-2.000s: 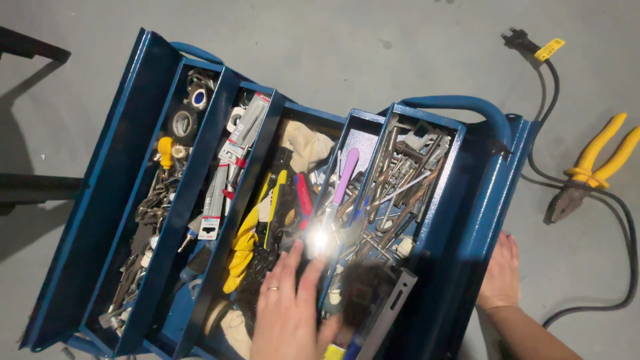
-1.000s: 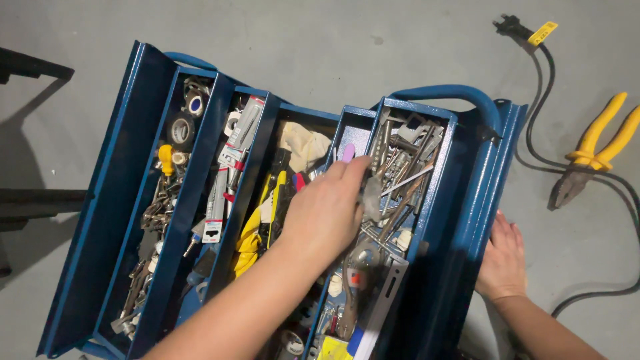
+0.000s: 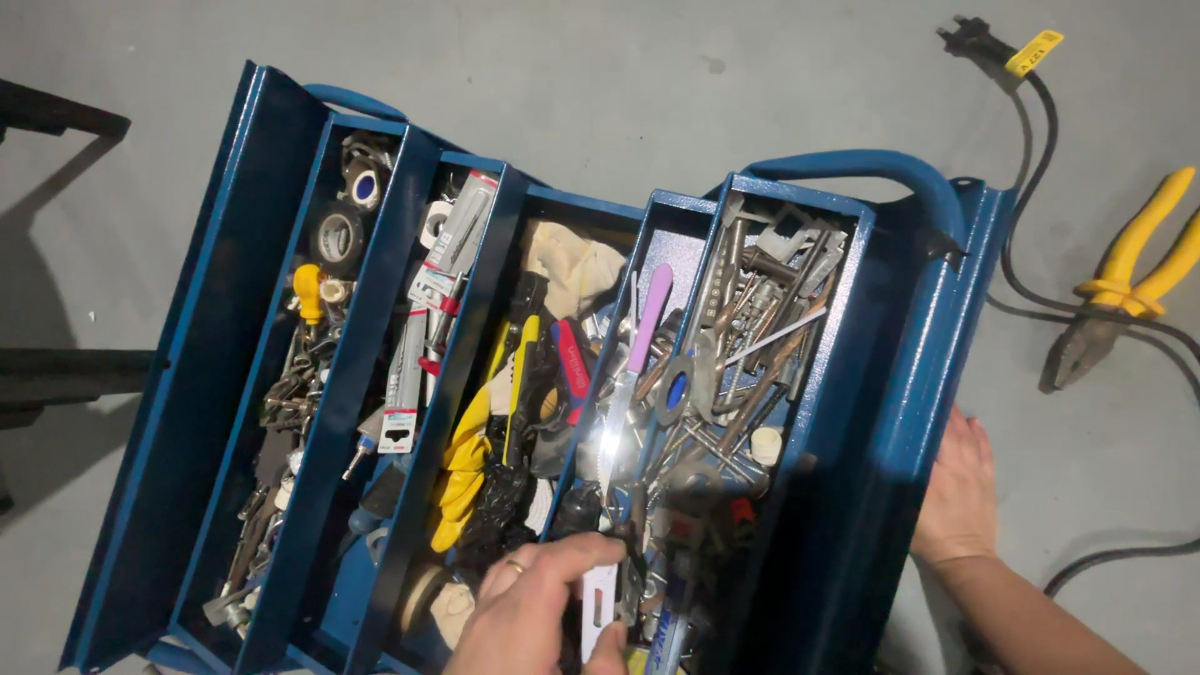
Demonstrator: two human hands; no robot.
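Note:
A blue metal cantilever toolbox [image 3: 900, 403] stands opened out on the floor. My left hand [image 3: 553, 600] is at the lower middle of the head view, thumb and fingers closed on the end of a flat, light-coloured slotted bar [image 3: 600, 595] over the right-hand trays. Just above it lies a serrated knife with a purple handle [image 3: 649, 314], its blade shining. Drill bits and loose metal parts [image 3: 764, 309] fill the rightmost tray. My right hand [image 3: 961, 497] rests against the toolbox's outer right side; its fingertips are partly hidden by the wall.
Combination pliers with yellow handles [image 3: 1116, 281] and a black power cord with a plug [image 3: 975, 42] lie on the grey floor at right. The left trays hold tape rolls [image 3: 337, 239] and packaged blades [image 3: 436, 281]. Dark legs [image 3: 75, 375] stand at far left.
My left hand has moved back from the purple handle down to the lower middle and now grips the slotted bar's end. The knife shows fully again. My right hand stays at the toolbox's side.

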